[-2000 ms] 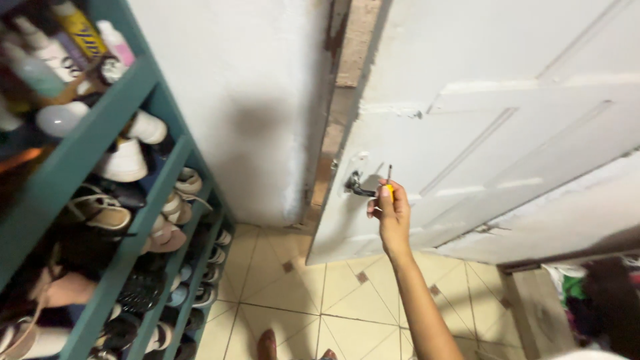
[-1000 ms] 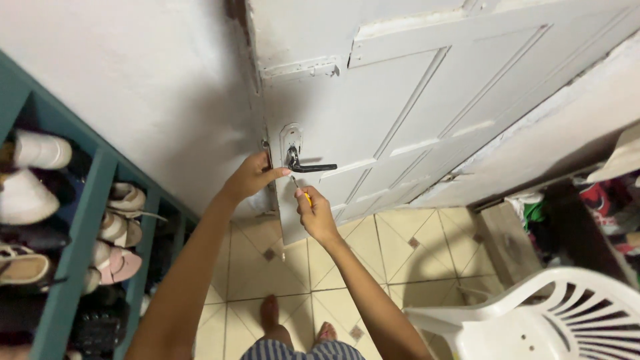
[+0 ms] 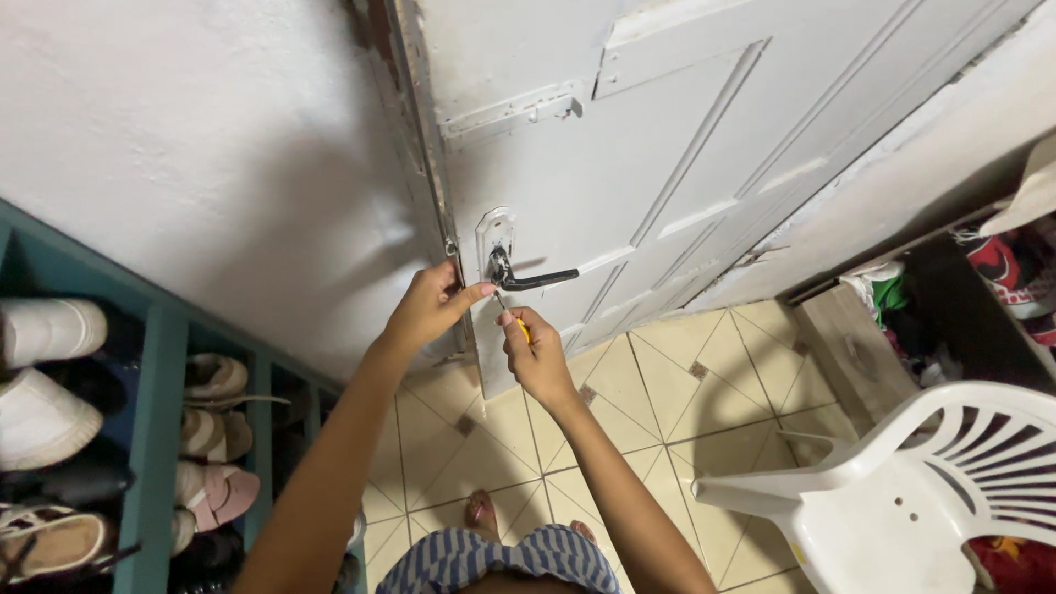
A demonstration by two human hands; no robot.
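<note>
My right hand (image 3: 535, 351) is closed around a screwdriver (image 3: 524, 330) with a yellow handle, its thin shaft pointing up toward the lower end of a door handle's backplate (image 3: 497, 227). At the edge of the white panelled door (image 3: 610, 190), my left hand (image 3: 433, 305) reaches with its thumb to the lower part of the plate, close to the screwdriver's tip; its other fingers are partly hidden at the door edge. A black lever handle (image 3: 540, 281) with worn finish juts out to the right, just above both hands. Whether the tip sits in a screw cannot be told.
A teal shelf rack (image 3: 148, 445) full of shoes stands at left, beside a white wall (image 3: 190, 124). At lower right is a white plastic chair (image 3: 874, 511), with an open wooden drawer (image 3: 858, 351) and clothes behind it. A barrel bolt (image 3: 516, 111) is on the door above the handle.
Two seconds ago only my right hand showed, holding the screwdriver upright beside the lever. My left hand has since come to the door edge, and the screwdriver is now below the lever. The view has shifted.
</note>
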